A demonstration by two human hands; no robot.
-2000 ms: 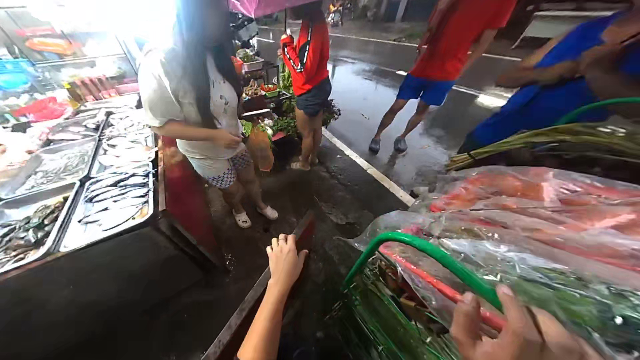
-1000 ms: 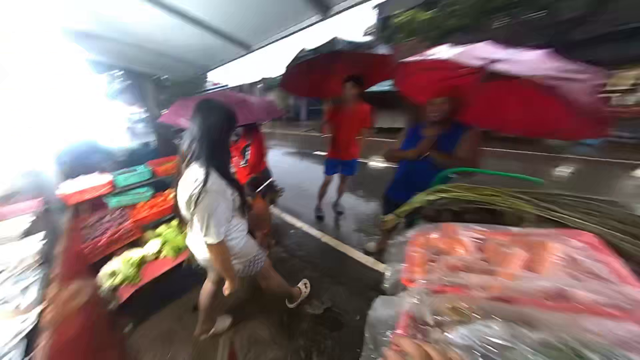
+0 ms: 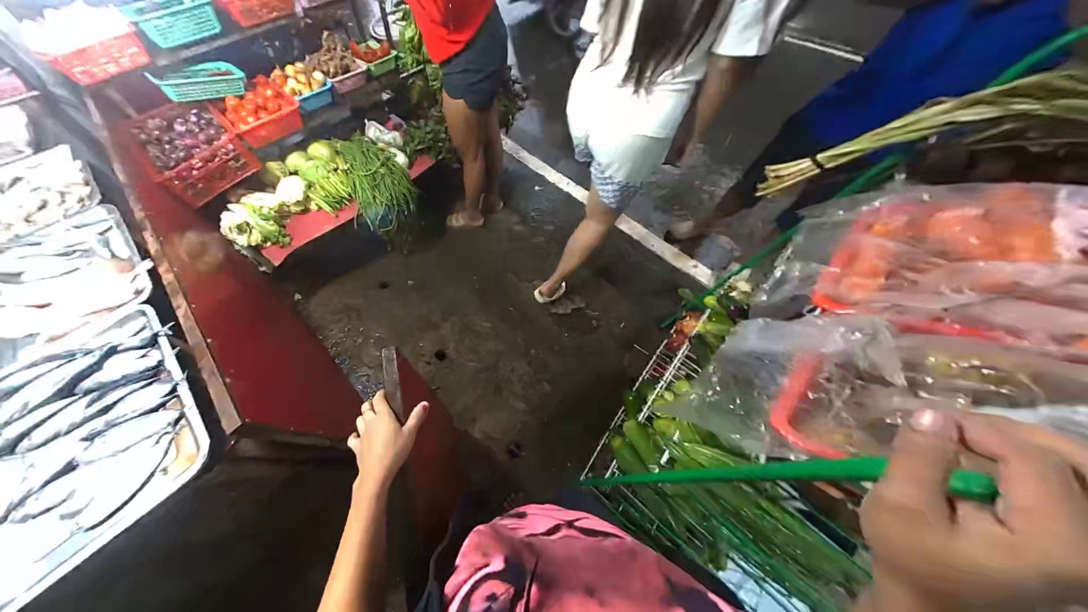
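Note:
My left hand (image 3: 387, 438) rests over the top edge of a red wooden board (image 3: 425, 450), thumb apart from the fingers. At the right, my right hand (image 3: 969, 510) is closed around a green bar (image 3: 765, 470) of a wire rack. Cucumbers and other long green vegetables (image 3: 654, 442) fill the rack beneath that bar. Beside and above my right hand, clear plastic covers red baskets; one holds orange-red produce (image 3: 960, 234). A tied bundle of long green stalks (image 3: 926, 127) lies behind them. My pink patterned clothing (image 3: 578, 561) shows at the bottom.
Metal trays of fish (image 3: 93, 408) stand at the left behind a red counter panel (image 3: 246, 331). Baskets of onions (image 3: 178, 140) and tomatoes (image 3: 255, 106) are beyond. A person in white (image 3: 629, 102) steps across the wet pavement; another in a red top (image 3: 455, 30) stands near the vegetables.
The view has swung down since one second ago. The person in white has moved right, past the vegetable stand. My left hand, out of sight one second ago, shows on the board again.

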